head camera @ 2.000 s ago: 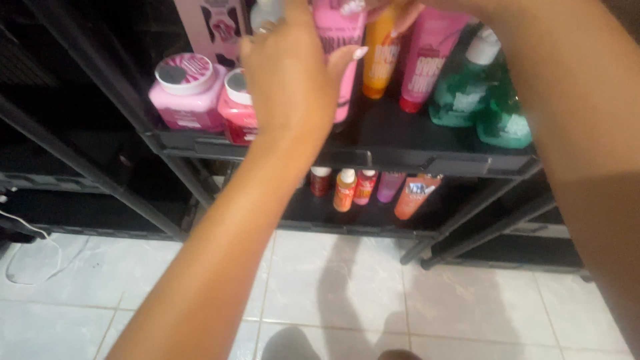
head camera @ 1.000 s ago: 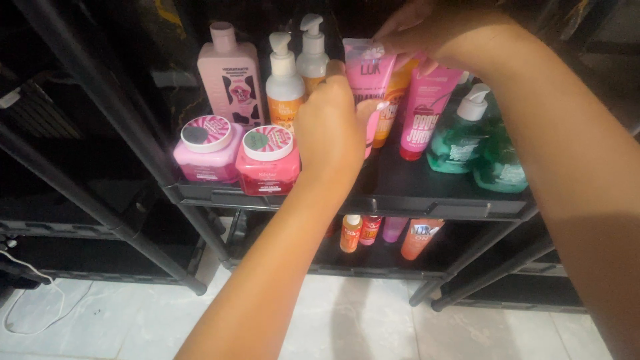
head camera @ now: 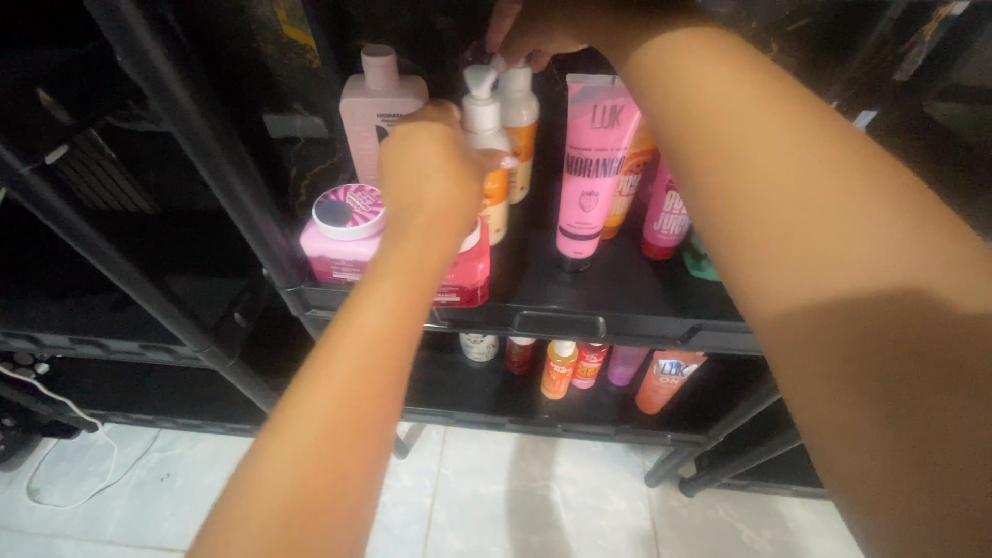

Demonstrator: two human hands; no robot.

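Note:
My left hand (head camera: 434, 170) is beside the front white pump bottle (head camera: 493, 186) with an orange label; its fingers are partly hidden, so its hold is unclear. My right hand (head camera: 546, 39) reaches over the rear pump bottle (head camera: 520, 136), its fingers near the pump tops. A pale pink bottle (head camera: 380, 108) stands behind my left hand. The pink squeeze tube (head camera: 589, 170) stands upright on its cap, apart from both hands. In front are a pink jar (head camera: 337, 252) with a striped lid and a red jar (head camera: 473, 271), partly covered by my left wrist.
An orange tube (head camera: 625, 194), a darker pink tube (head camera: 664, 217) and a green bottle (head camera: 701, 260) stand at the right of the black shelf (head camera: 527, 287). Small bottles, including an orange one (head camera: 559, 372), and an orange tube (head camera: 668, 381) are on the shelf below. A white cable (head camera: 101, 434) lies at left.
Both hands have moved left from the pink squeeze tube to the pump bottles. The pink tube now stands free of the hands. The view has come closer to the shelf.

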